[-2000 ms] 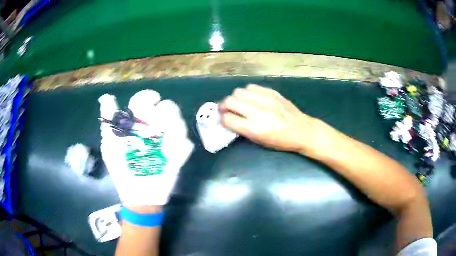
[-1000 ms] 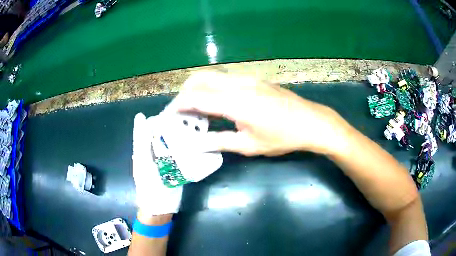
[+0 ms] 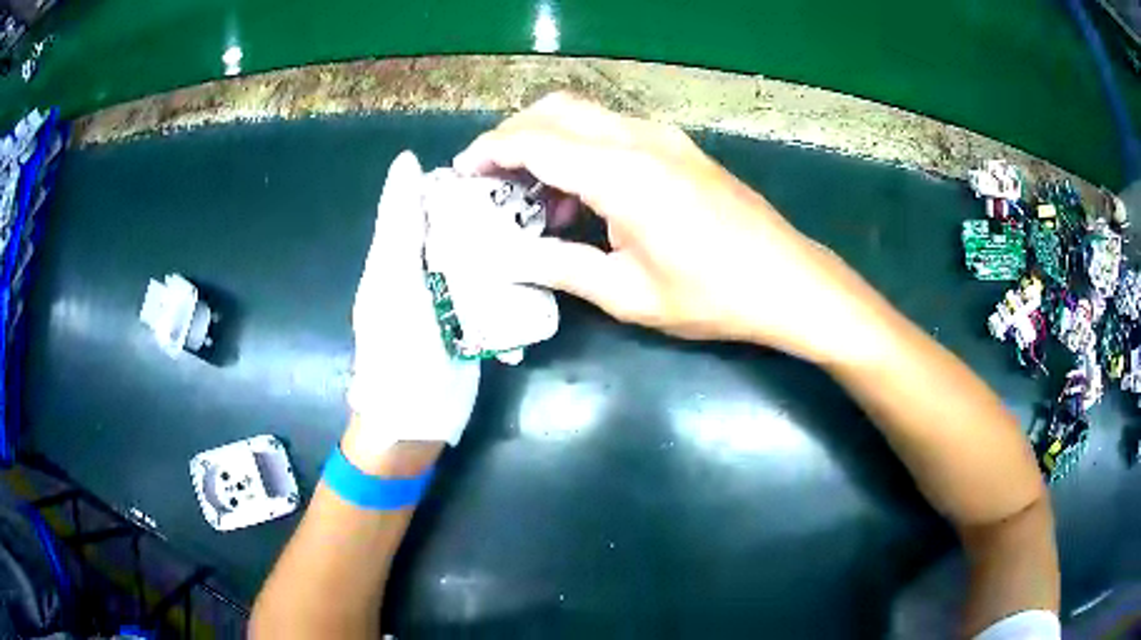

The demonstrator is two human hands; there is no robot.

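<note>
A white plastic housing (image 3: 494, 269) with small holes near its upper end is held above the bench. A green circuit board (image 3: 443, 315) shows along its left and lower edge, mostly hidden beneath it. My left hand (image 3: 407, 325), in a white glove with a blue wristband, holds the board and housing from the left and below. My bare right hand (image 3: 663, 231) grips the housing's upper right side with thumb and fingers. The round black part and the wires cannot be made out.
A hollow white housing (image 3: 247, 483) and a smaller white part (image 3: 177, 314) lie on the dark bench at left. Tangled wired boards (image 3: 995, 250) lie at right. A blue-edged crate (image 3: 28, 238) stands far left. A pale ledge (image 3: 375, 85) borders the green belt (image 3: 751, 38).
My right hand has brought the housing from the bench onto the board in my left hand. The black part, seen earlier on my glove, is now hidden. The camera view has shifted.
</note>
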